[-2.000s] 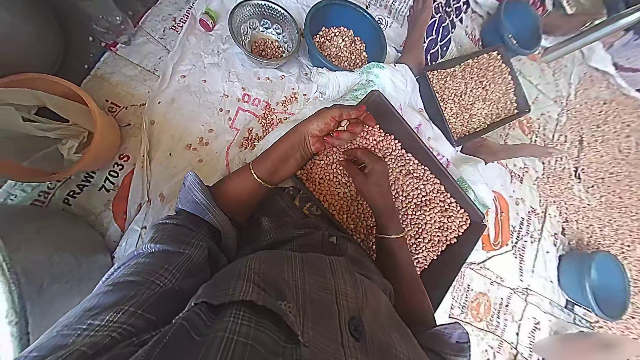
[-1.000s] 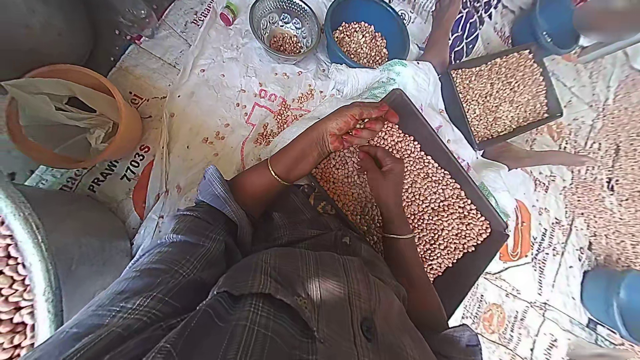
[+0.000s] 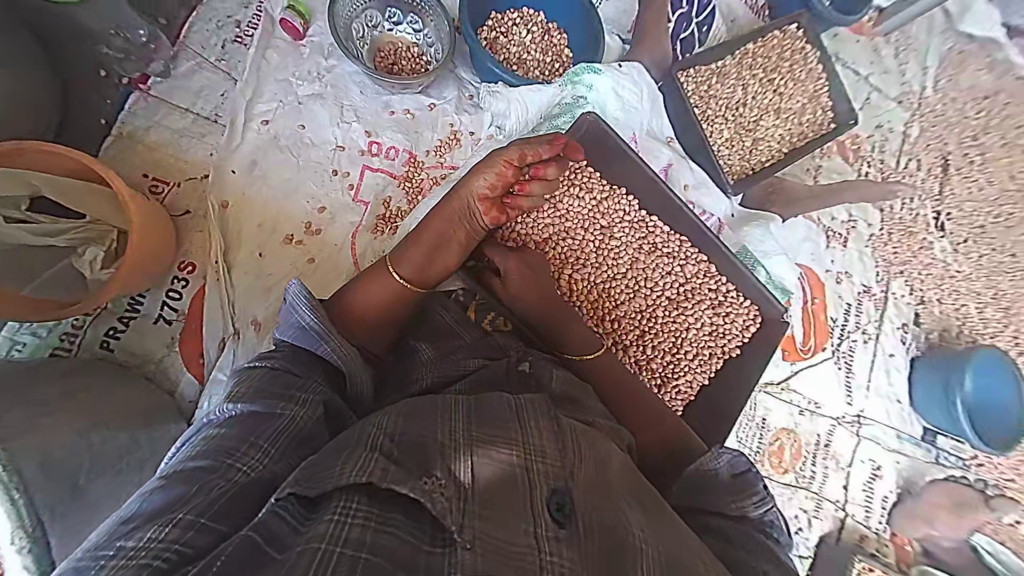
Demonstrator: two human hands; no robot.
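Note:
A dark rectangular tray (image 3: 680, 216) lies tilted across my lap, holding a thick layer of pinkish-tan shelled nuts (image 3: 640, 280) that look like peanuts. My left hand (image 3: 520, 180) is palm up over the tray's upper left corner, its fingers curled and reddish at the tips; whether anything lies in it is not clear. Just below it, my right hand (image 3: 520, 280) rests at the tray's near edge, back upward, fingers bent and largely hidden. Each wrist wears a thin bangle.
Beyond the tray stand a patterned metal bowl (image 3: 392, 40) and a blue basin (image 3: 532, 40) with nuts. Another person's bare foot (image 3: 824, 196) is beside a second filled tray (image 3: 756, 104). An orange tub (image 3: 88, 232) is left, a blue container (image 3: 968, 396) right. Loose nuts dot the printed sacks.
My right hand has moved from over the nuts, close to the left hand's fingers, down to the tray's near edge. The left hand stays raised over the upper corner.

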